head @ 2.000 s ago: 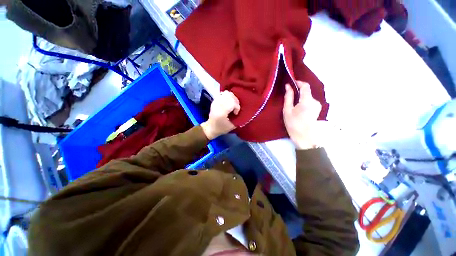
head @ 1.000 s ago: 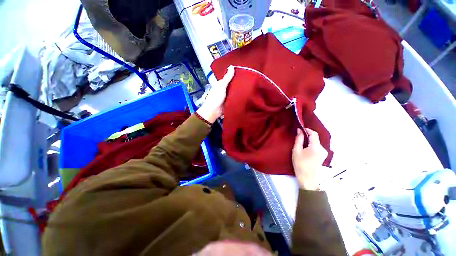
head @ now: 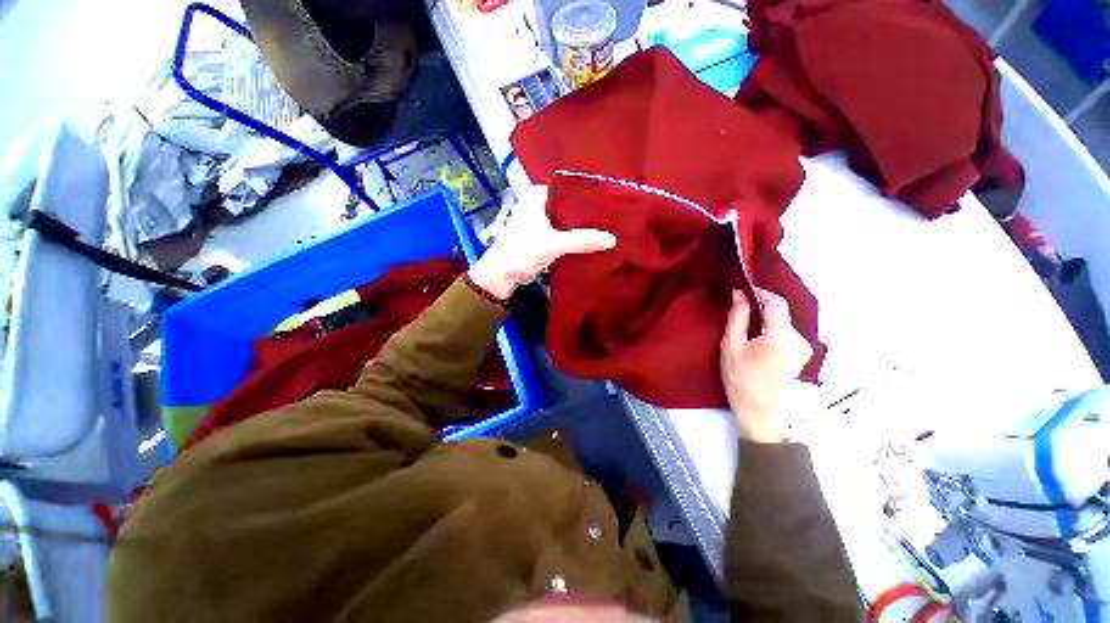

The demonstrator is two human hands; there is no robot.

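Observation:
A dark red garment [head: 657, 292] lies spread on the white machine table [head: 901, 292]. A pale zip [head: 645, 189] curves across it and bends down at a small puller near the right side. My left hand [head: 536, 241] is at the garment's left edge, thumb extended over the cloth; its fingers are partly hidden, so a grip cannot be told. My right hand [head: 764, 355] pinches the zip edge at the garment's lower right.
A blue crate [head: 244, 365] with red garments stands left of my lap. A red garment pile [head: 895, 104] lies at the table's far end. A clear cup [head: 584, 46] stands far left on the table. The white sewing machine [head: 1022, 462] is at the right.
The garment has turned and spread flatter, with the zip now running across it. My left hand has moved up from the lower edge to the left side. The cup and pile have come into view.

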